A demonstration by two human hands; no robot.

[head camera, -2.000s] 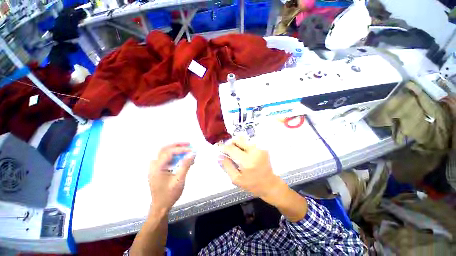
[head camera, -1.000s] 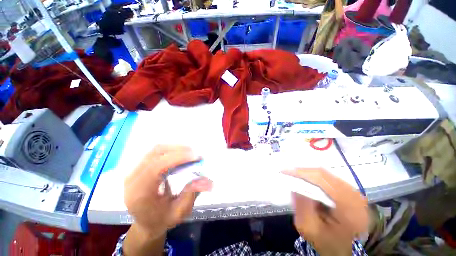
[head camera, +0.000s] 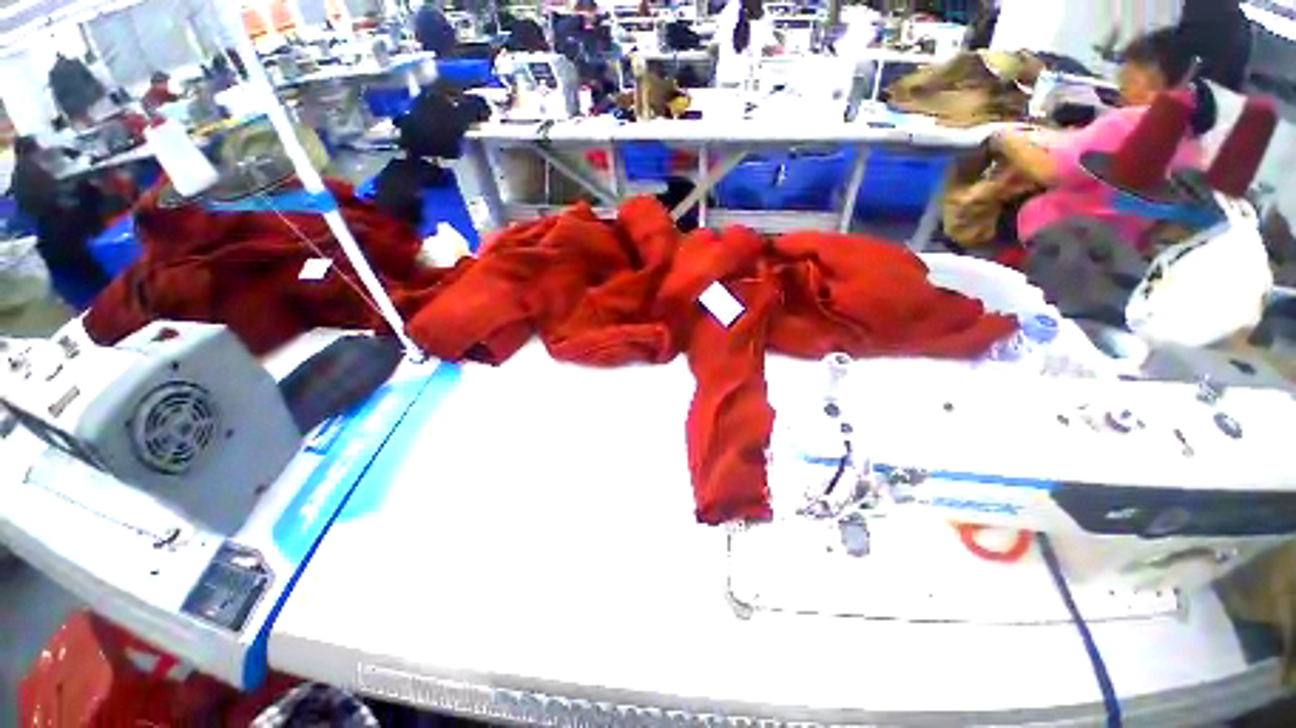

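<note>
Neither of my hands is in the picture. A dark red garment piece hangs forward from a red heap at the back of the table, its end lying just left of the presser foot. A white ticket lies on the red cloth. The white sewing machine with a blue stripe stands at the right. Red-orange scissor or snip handles lie under its arm.
A neighbouring machine stands at the left end of the table. A dark blue strap crosses the right side. A red stool or crate is at lower left. A person in pink sits at back right.
Both hands have left the picture, along with the small white things at their fingers. The view has tilted up and shows more of the room. The red heap looks much the same.
</note>
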